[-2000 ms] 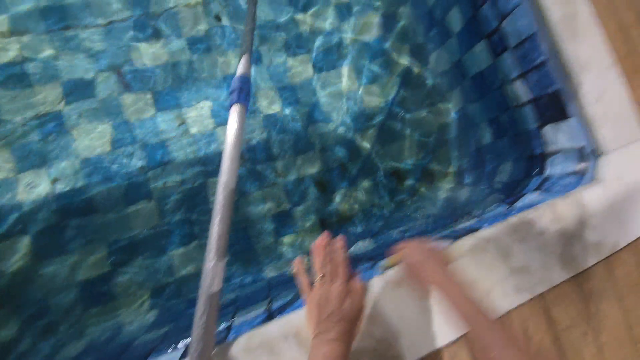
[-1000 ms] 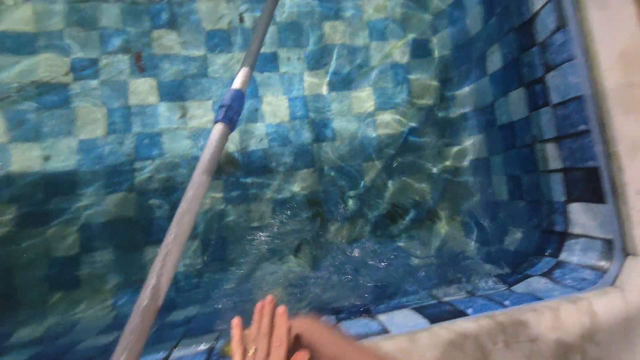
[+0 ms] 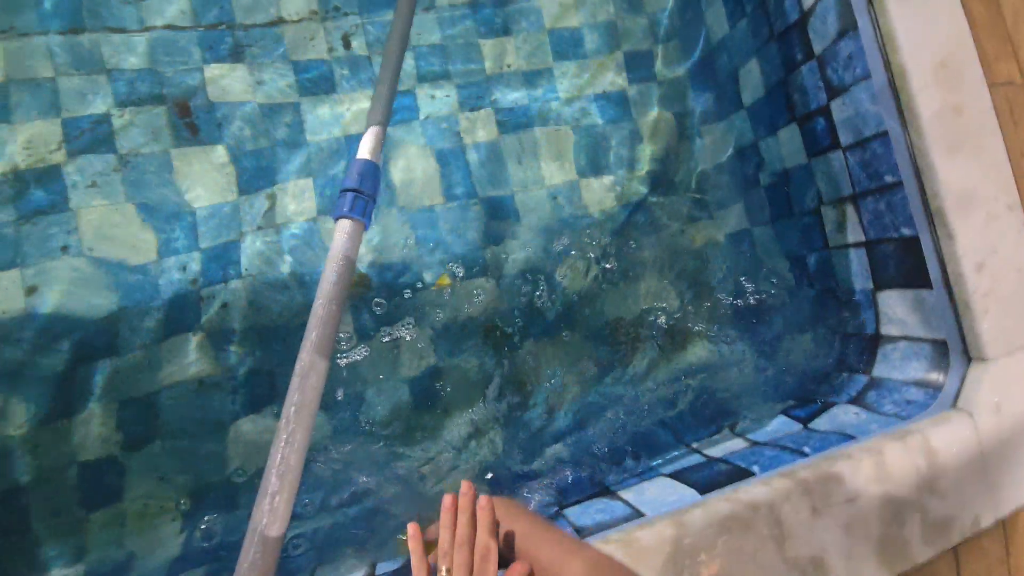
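Observation:
At the bottom edge, my left hand (image 3: 462, 532) shows its back, with a ring on one finger. Its fingers are straight, slightly spread, and nothing is seen in them. My right hand (image 3: 532, 534) reaches in from the right, behind and below the left one, low at the water by the pool wall. Its fingers are mostly hidden, and a bit of yellow shows beside them. Left of both hands a telescopic metal pole (image 3: 308, 360) with a blue locking collar (image 3: 358, 194) slants over the pool, with neither hand on it.
Bubbles and ripples cover the pool water (image 3: 560, 344) near the hands, with a small yellow piece (image 3: 442, 281) among them. Blue mosaic tiles line the pool. A pale stone coping (image 3: 800, 512) bounds the near and right sides, with wooden decking (image 3: 1000, 48) beyond.
My right hand, earlier apart from the left near the coping, has moved left, behind the left hand. Bubbles have appeared on the water. The view has shifted.

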